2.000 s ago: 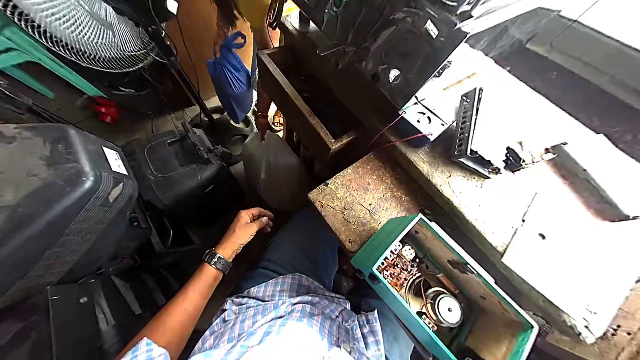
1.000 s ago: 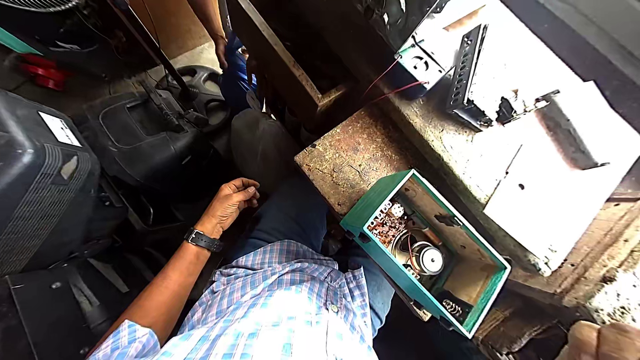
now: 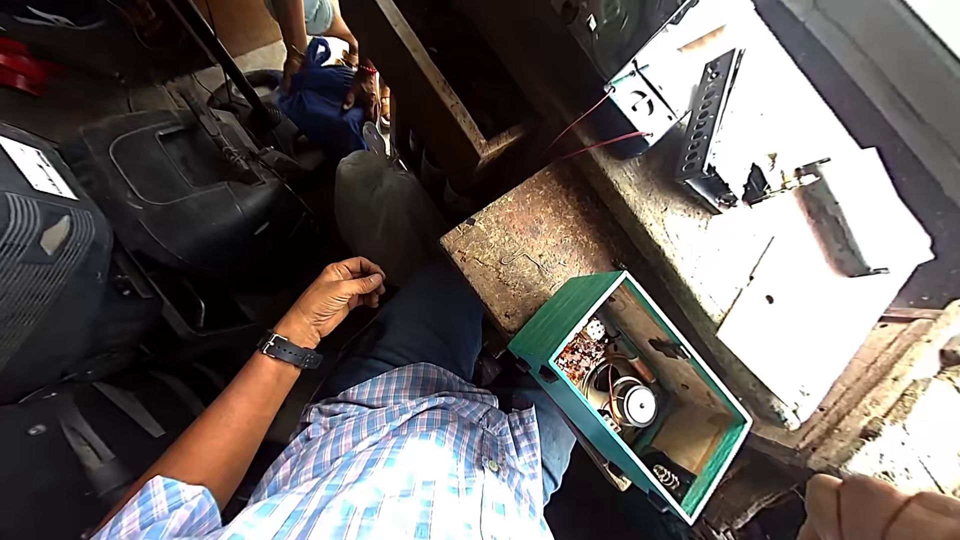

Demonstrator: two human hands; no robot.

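Note:
My left hand (image 3: 337, 296), with a black watch strap on its wrist, hangs over my left thigh, fingers curled and thumb against them; whether anything small sits between them cannot be told. At the lower right edge my right hand (image 3: 877, 510) shows only in part, its fingers bent, and what it may hold is hidden. Between the hands, a green wooden radio cabinet (image 3: 585, 307) lies with its open back up, near my right leg. Inside it are a round speaker (image 3: 637, 406), a circuit board (image 3: 581, 356), wires and a coil spring (image 3: 666, 475).
A worn wooden board (image 3: 525, 240) adjoins the cabinet. The bench holds a white sheet (image 3: 802, 322), a black slotted metal part (image 3: 705, 120) and a blue battery (image 3: 645, 105) with red wires. Black television casings (image 3: 187, 195) stand at left. Another person's hands touch a blue bag (image 3: 322, 105).
My right hand has come into view at the lower right. The other person's hands have come down onto the blue bag, which sits lower. The view has shifted.

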